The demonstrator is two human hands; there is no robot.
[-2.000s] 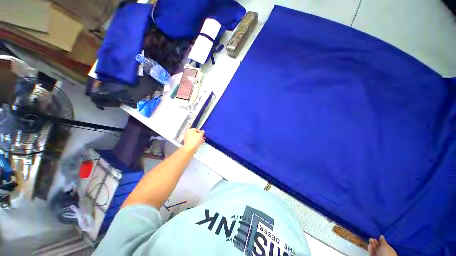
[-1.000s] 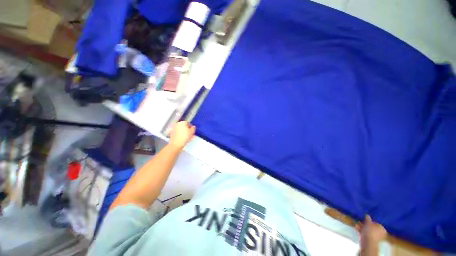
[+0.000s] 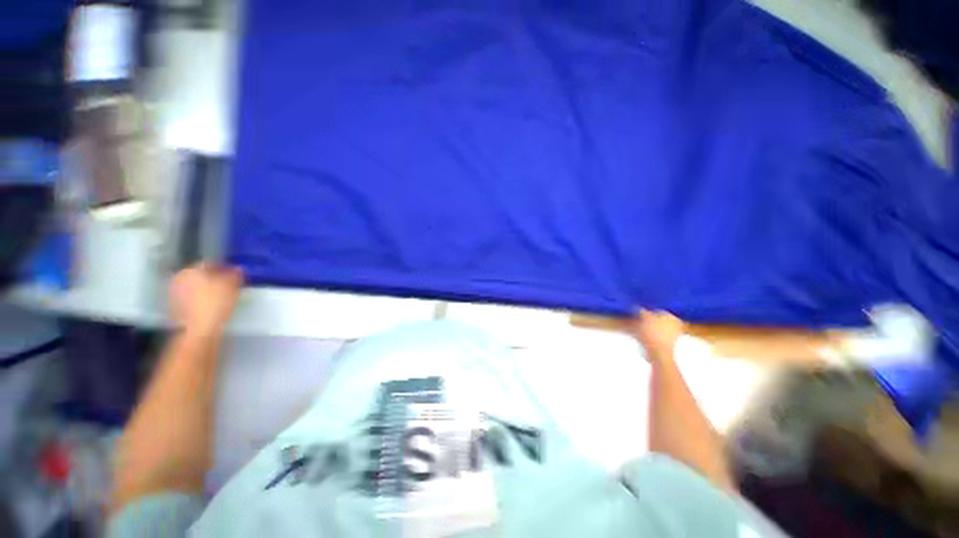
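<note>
Royal blue fabric [image 3: 473, 158] covers most of the table, with soft folds running through its middle and right. My left hand [image 3: 206, 294] is at the fabric's near left corner, its fingers closed on the edge. My right hand [image 3: 660, 328] pinches the near edge right of centre, where folds gather. A brown table-edge strip [image 3: 757, 338] shows beneath the fabric to the right of my right hand. The picture is blurred, and my fingertips are partly hidden at the cloth edge.
A dark flat bar [image 3: 192, 210] lies beside the fabric's left edge. A reddish-brown object [image 3: 107, 158] and a white roll [image 3: 102, 42] are farther left. A whitish sheet or bundle [image 3: 902, 334] is at the right end. The white table edge [image 3: 315, 312] runs before me.
The view has swung right, so the fabric edge now runs nearly level. Both hands still hold the edge. More folds show in the cloth, and the table's right end has come into view.
</note>
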